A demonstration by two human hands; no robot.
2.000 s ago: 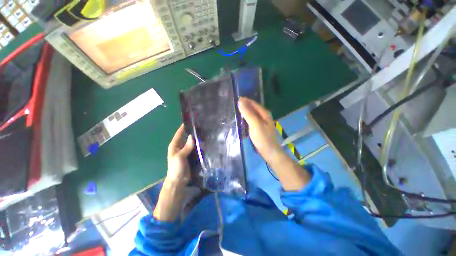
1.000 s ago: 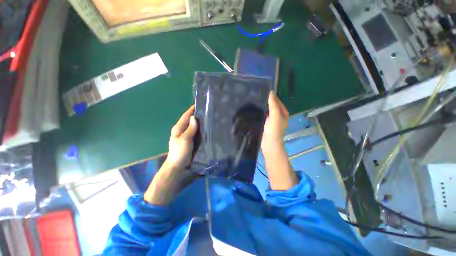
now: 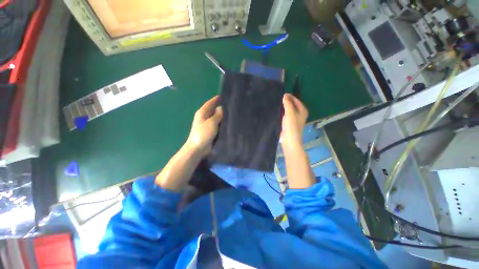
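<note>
A black tablet is held up in front of me over the mat's near edge, a dull matte face towards me. My left hand grips its left edge, thumb on the near side. My right hand grips its right edge. The fingers behind the tablet are hidden. Behind its top edge, a grey-framed slab with a bluish face lies on the green mat, partly covered. A thin silver stick lies beside it.
A label sheet lies left, one blue pick on it and another blue pick below. An oscilloscope stands at the back. Red trays with white foam are far left. A blue cable lies behind. Machinery with hoses is right.
The tablet showed a glossy, reflective face before; now a matte dark face is towards me. Both hands still hold its sides. The camera view has shifted.
</note>
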